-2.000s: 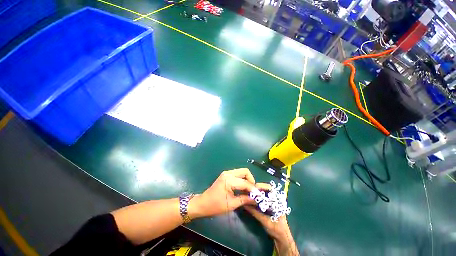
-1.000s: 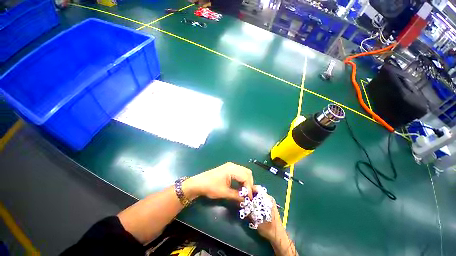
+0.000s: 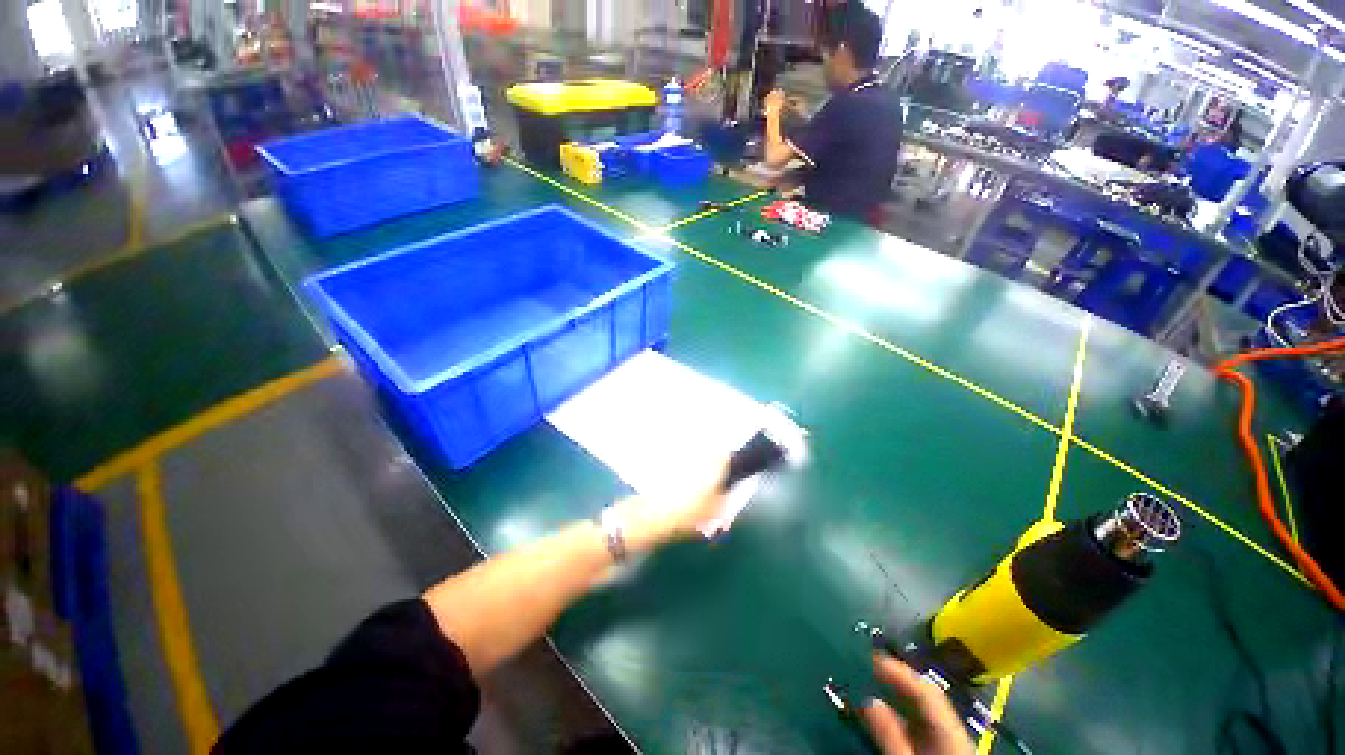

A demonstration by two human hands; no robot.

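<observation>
My left hand, blurred, is around a dark bundle of leads over the right part of the white paper sheet. White ends show faintly at the bundle's far side. My right hand is at the bottom edge, partly cut off, with its fingers apart and nothing seen in it. A few loose black leads with white ends lie beside it. The yellow and black heat gun stands just beyond my right hand, its silver nozzle pointing up and away.
A large open blue bin stands left of the paper, with another blue bin behind it. A yellow-lidded box and a seated person are at the far side. An orange hose, black cord and silvery fitting are at right.
My left hand has moved the bundle forward and left, from near the heat gun to over the paper. My right hand has separated from it. The view has turned left and up.
</observation>
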